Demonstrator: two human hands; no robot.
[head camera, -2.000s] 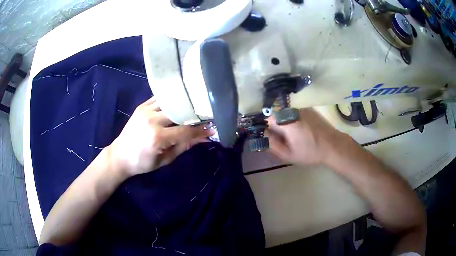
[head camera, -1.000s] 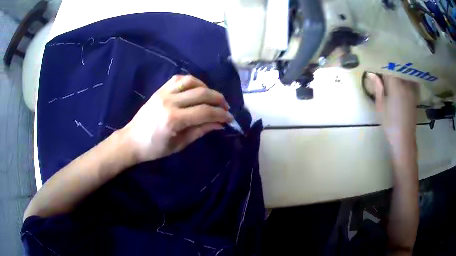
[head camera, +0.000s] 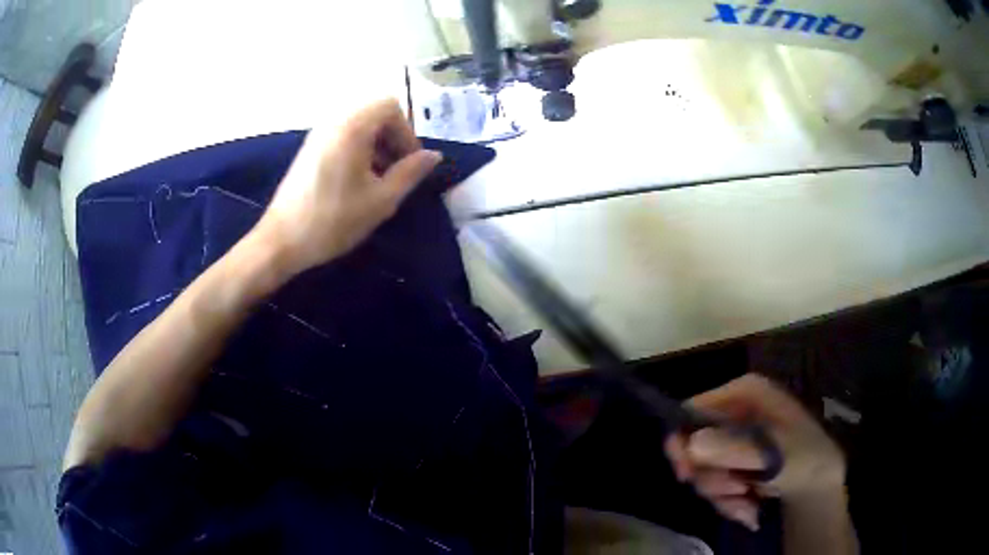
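Note:
The dark navy garment piece (head camera: 358, 325) with white basting threads lies over the left of the table and hangs over its front edge. My left hand (head camera: 363, 173) pinches its upper edge, and a pointed navy flap (head camera: 469, 160) sticks out to the right of the fingers. My right hand (head camera: 748, 444) holds the black-handled shears (head camera: 580, 334) in front of the table edge. The long blades point up and left, their tips near the garment's right edge just below my left hand. The shears are somewhat blurred; I cannot tell how far the blades are apart.
The cream-white sewing machine (head camera: 672, 24) with blue lettering stands at the top. Its presser foot area (head camera: 490, 92) and shiny plate (head camera: 450, 114) are behind the flap. A dark metal part (head camera: 933, 121) is at the table's right. A dark chair part (head camera: 56, 114) is at far left.
The garment's edge has been drawn away from the needle. My right hand has gone from under the machine to the front right with the shears in it. My left hand has moved up the edge.

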